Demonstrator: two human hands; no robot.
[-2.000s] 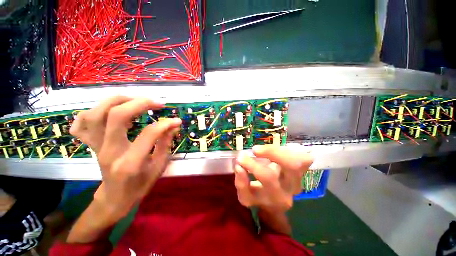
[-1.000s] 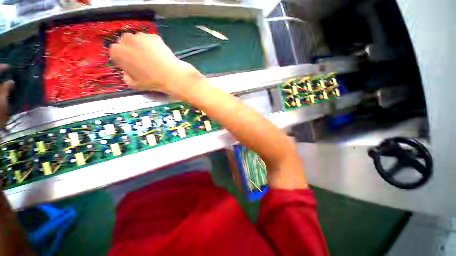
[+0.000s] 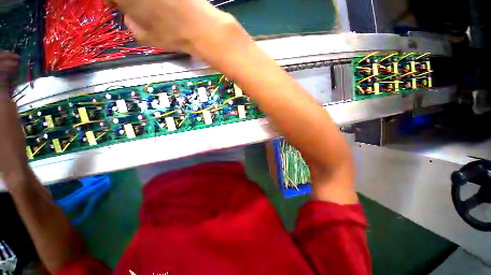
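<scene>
My right hand [image 3: 156, 24] reaches over the red wire tray [image 3: 100, 64]; its fingers are partly cut off by the top edge, so what they hold is hidden. Red lead wires [image 3: 81, 37] fill the tray left of the hand. My left hand [image 3: 7, 67] is blurred at the left edge, beside the dark black lead wires [image 3: 24, 27]; its grip is unclear. Green PCB panels [image 3: 148, 115] with yellow blocks and yellow wires lie between the conveyor rails, partly covered by my right forearm.
The near conveyor rail [image 3: 161, 149] runs across in front of me. Another PCB panel [image 3: 393, 75] lies to the right past a gap. A blue bin [image 3: 295, 190] with pale green wires is below the rail, a blue object [image 3: 89, 192] lower left, a black handwheel [image 3: 474, 194] far right.
Two seconds ago both hands were over the panels. My right hand has moved up to the red tray, my left to the far left by the black wires. The view has shifted too.
</scene>
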